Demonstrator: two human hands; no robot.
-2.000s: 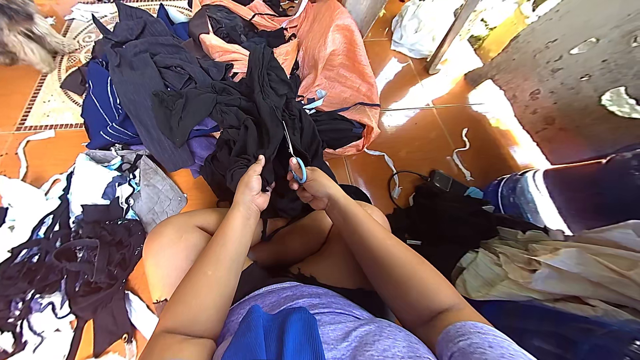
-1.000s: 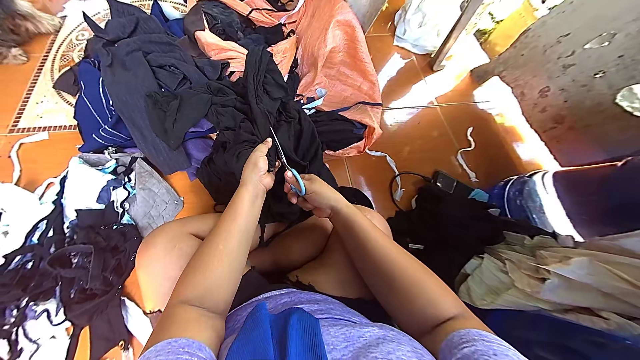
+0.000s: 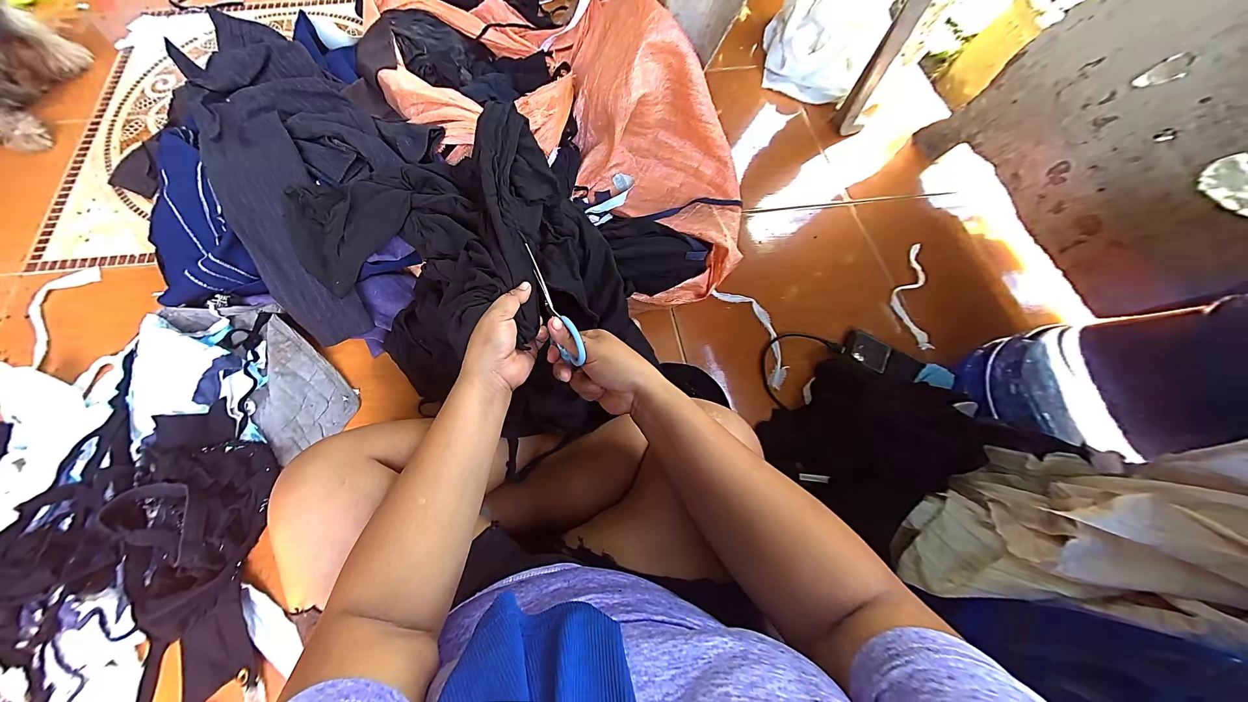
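Note:
Black cloth (image 3: 526, 214) lies bunched over my crossed legs and stretches away from me. My left hand (image 3: 505, 343) pinches a fold of it between thumb and fingers. Close beside it on the right, my right hand (image 3: 600, 366) holds a pair of scissors (image 3: 571, 341) with light blue handles. Their metal blades point away from me and lie against the black cloth; whether they are parted is hard to tell. Past the cloth is an orange woven plastic sack (image 3: 653, 117) with dark garments on and beside it.
Dark garments (image 3: 263, 166) are heaped ahead on the left, and mixed scraps (image 3: 185, 487) at my left. To my right lie black cloth (image 3: 858, 439), beige cloth (image 3: 1063, 526), a black adapter (image 3: 877, 353) and a blue bucket (image 3: 1024, 380). White strips (image 3: 912, 297) lie on the tiles. An animal's fur (image 3: 39, 73) shows upper left.
The scissors have shifted slightly relative to the cloth, and their blades, more slanted a second ago, now point more directly away from me. Both hands stay close together at the black cloth.

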